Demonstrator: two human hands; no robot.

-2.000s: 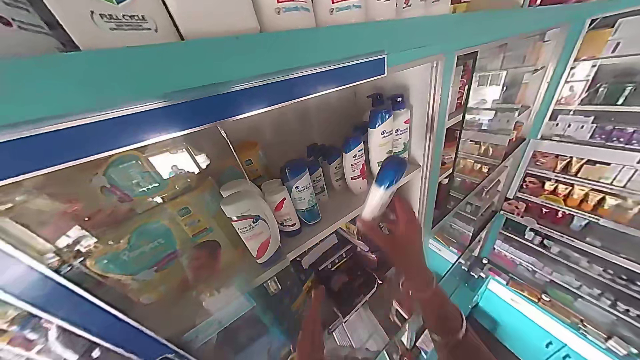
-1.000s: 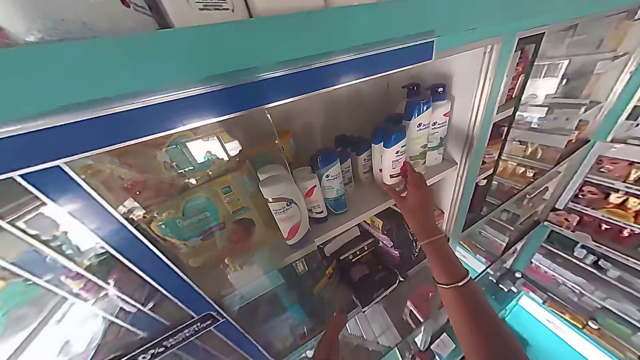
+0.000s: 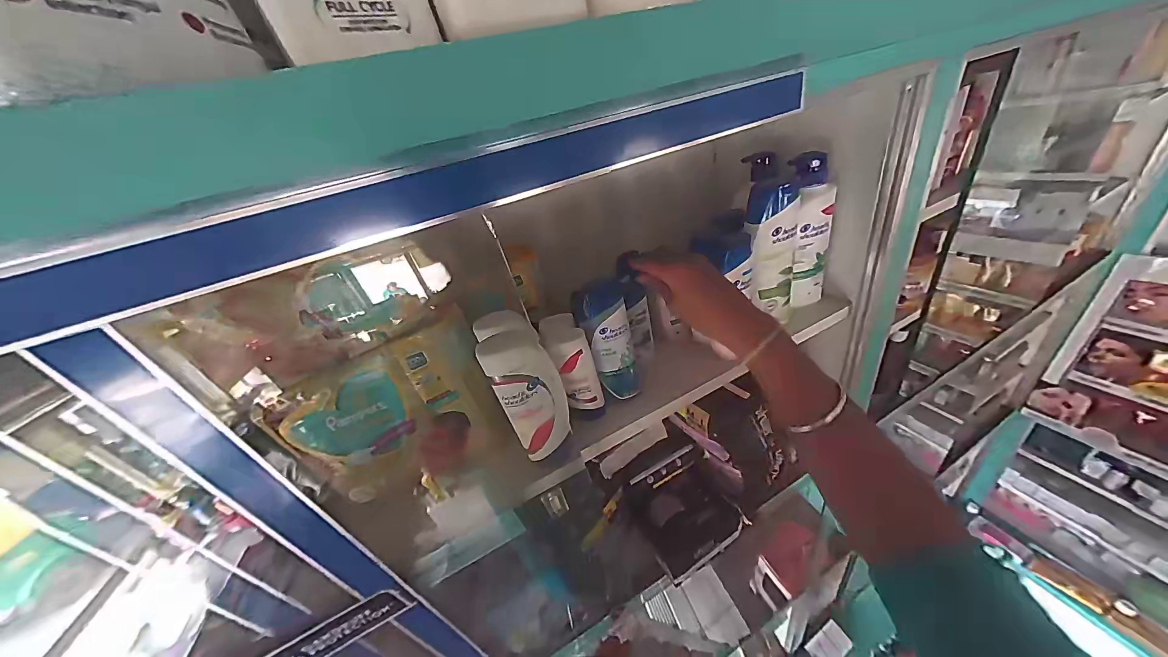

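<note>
My right hand [image 3: 680, 283] reaches into the cabinet from the right, its fingertips at the dark blue cap of a shampoo bottle [image 3: 639, 319]; whether they grip it cannot be told. Just left of it stands a Head & Shoulders bottle [image 3: 610, 342] with a blue cap, then a smaller white bottle [image 3: 573, 365] and a larger white bottle [image 3: 526, 392] with a red mark. Tall pump bottles [image 3: 774, 246] rise at the shelf's right end, beyond the hand. Other bottles behind the hand are partly hidden. My left hand is out of view.
A sliding glass pane [image 3: 365, 493] covers the cabinet's left part, with a Pampers pack [image 3: 360, 415] behind it. The shelf edge [image 3: 675, 411] runs below the bottles. Under it lie a black bag [image 3: 680, 506] and boxes. White cartons [image 3: 356, 27] stand on top.
A blue-capped white bottle was in my right hand two seconds ago, then at the shelf among the others. The hand has since moved left along the row. My left hand has left the view.
</note>
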